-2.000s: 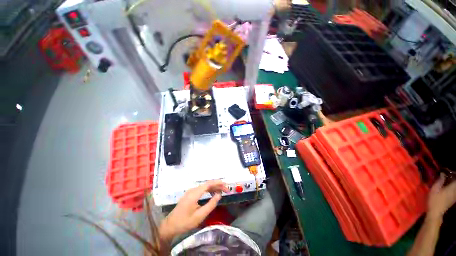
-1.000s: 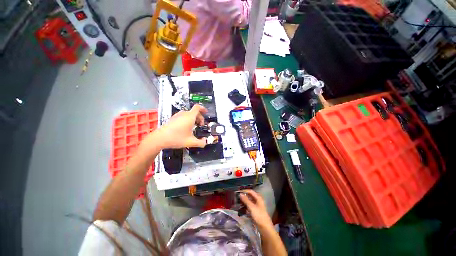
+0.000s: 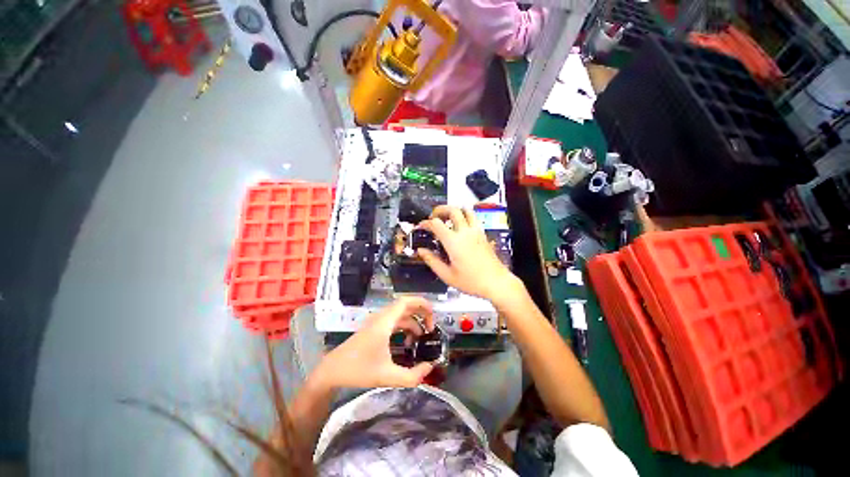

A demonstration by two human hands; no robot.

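Note:
My left hand [image 3: 373, 352] is low in front of the press table's front edge, its thumb and fingers around a dark watch unit [image 3: 430, 348] with a silver rim. My right hand [image 3: 469, 253] reaches over the press fixture [image 3: 416, 277], fingertips and thumb on both sides of a dark square watch unit [image 3: 423, 241] at the orange-brown nest. The yellow press cylinder [image 3: 380, 86] stands above and behind the fixture. The handheld tester [image 3: 491, 219] is right of the fixture, mostly hidden by my right hand; part of its screen shows.
A black bar [image 3: 358, 271] lies left of the fixture, a small black block [image 3: 481, 183] at the back right. Buttons line the front edge, including a red one [image 3: 466, 325]. Red trays [image 3: 718, 345] are stacked on the green bench, others [image 3: 280, 244] by the floor. A person [image 3: 466, 56] in pink is behind.
My left hand has drawn back from the fixture to the front edge, with a watch unit in it. My right hand has moved up from there onto the fixture. The camera view has shifted.

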